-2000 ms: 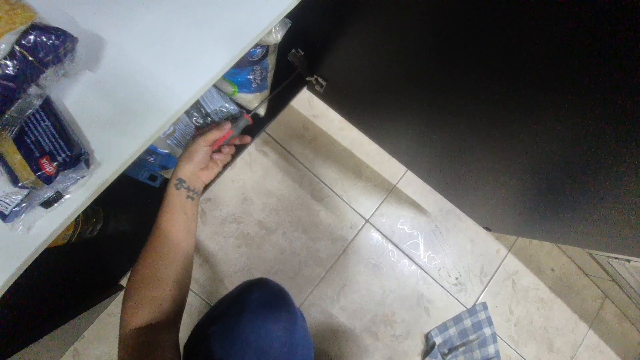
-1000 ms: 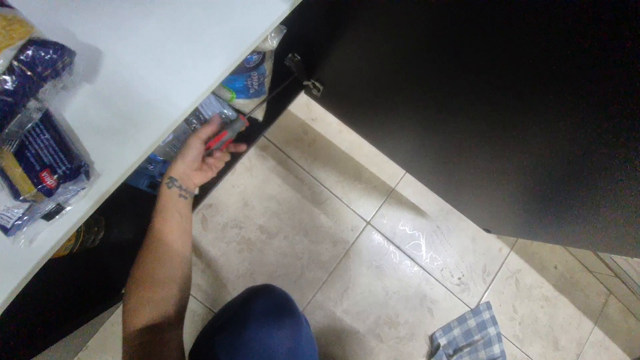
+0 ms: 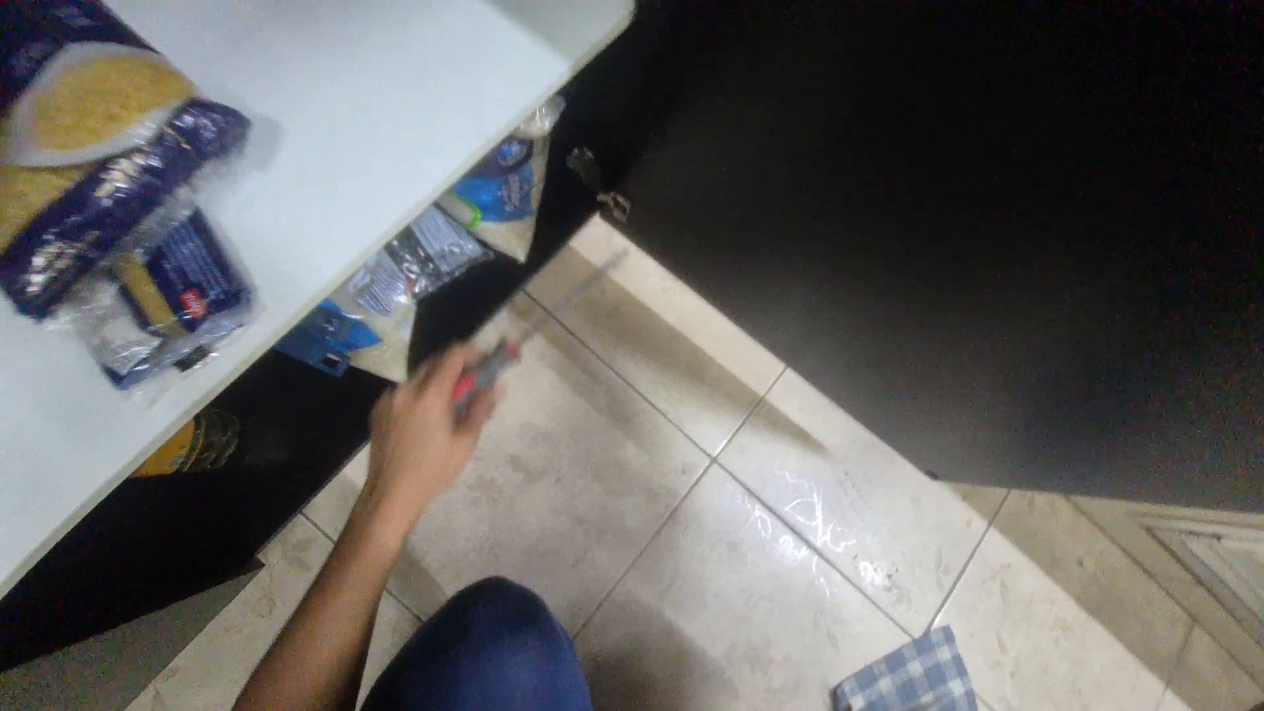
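My left hand [image 3: 434, 405] is closed around the red and grey handle of a screwdriver [image 3: 484, 375], in front of the open cabinet. The screwdriver's thin, blurred shaft slants up to the right over the floor tiles, its tip a little below a metal hinge [image 3: 612, 204] at the edge of the dark cabinet door [image 3: 918, 247]. Plastic food bags [image 3: 499, 193] and a blue packet [image 3: 331, 336] lie inside the cabinet beyond the hand. My right hand is out of view.
Dark blue food packets [image 3: 109, 188] lie on the white countertop [image 3: 326, 128] at upper left. A yellow container [image 3: 188, 444] shows below the counter edge. My blue-clothed knee [image 3: 494, 652] is at the bottom, and a checkered cloth [image 3: 908, 676] lies on the tiled floor [image 3: 592, 474].
The screwdriver in my left hand has come away from the hinge; before, its shaft reached up to the hinge. The view has shifted somewhat.
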